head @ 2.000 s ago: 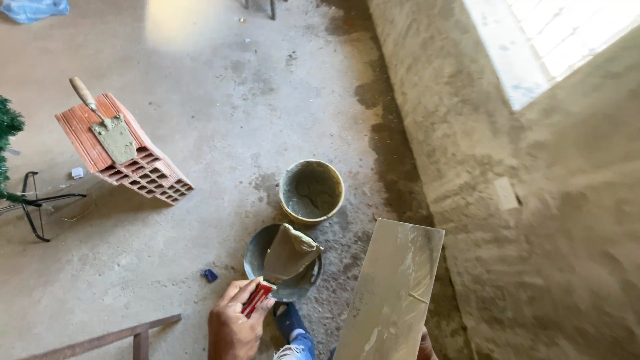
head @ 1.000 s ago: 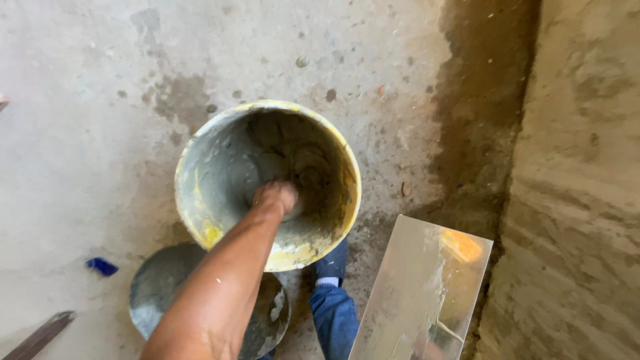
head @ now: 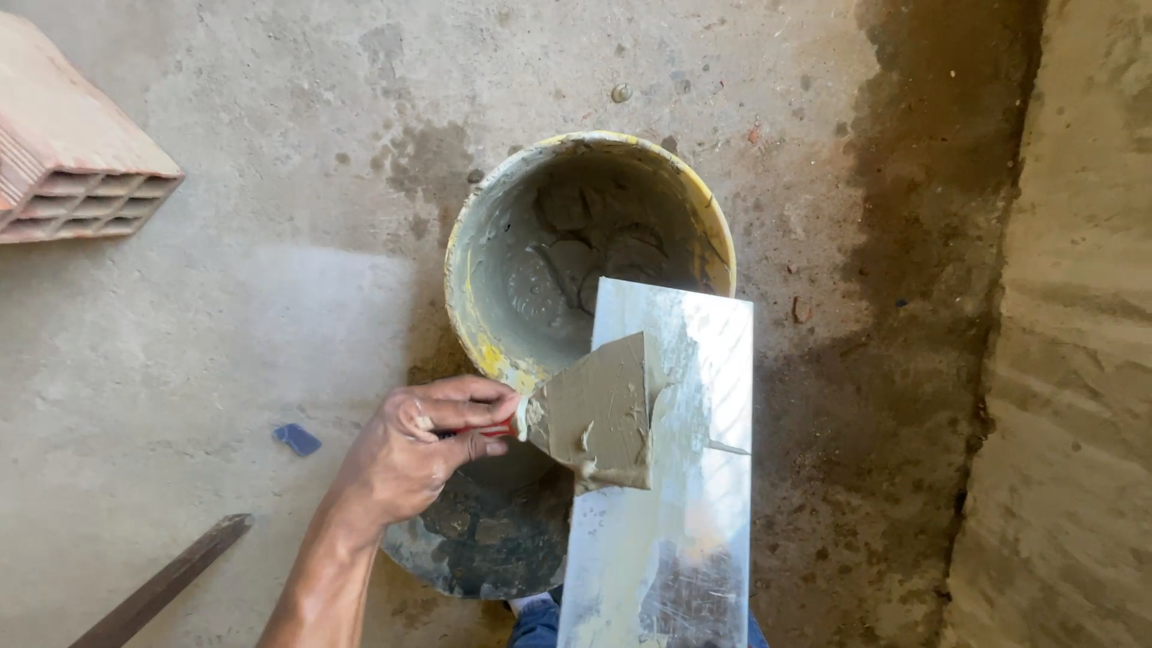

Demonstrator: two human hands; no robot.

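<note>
My left hand (head: 418, 445) grips the red handle of a wide putty knife (head: 594, 418), whose blade is coated with grey mortar. That blade lies against the left part of a long flat steel plastering trowel blade (head: 697, 540), which has smears of mortar on its face. My right hand cannot be seen, and the trowel's handle is hidden too. The top end of the trowel overlaps the lower right rim of a round bucket (head: 486, 243) with yellow on its rim and wet mortar (head: 576, 256) inside. My left fingertips are near the bucket's lower edge.
Below the bucket is a dark round basin (head: 477, 540), partly covered. A hollow clay brick (head: 81, 153) lies at upper left, a blue scrap (head: 297, 439) and a dark bar (head: 166, 580) at lower left. The plastered wall (head: 1071, 405) runs along the right.
My left hand has come out of the bucket and now shows the putty knife, loaded with mortar, against the trowel. The trowel has moved left, over the bucket's rim.
</note>
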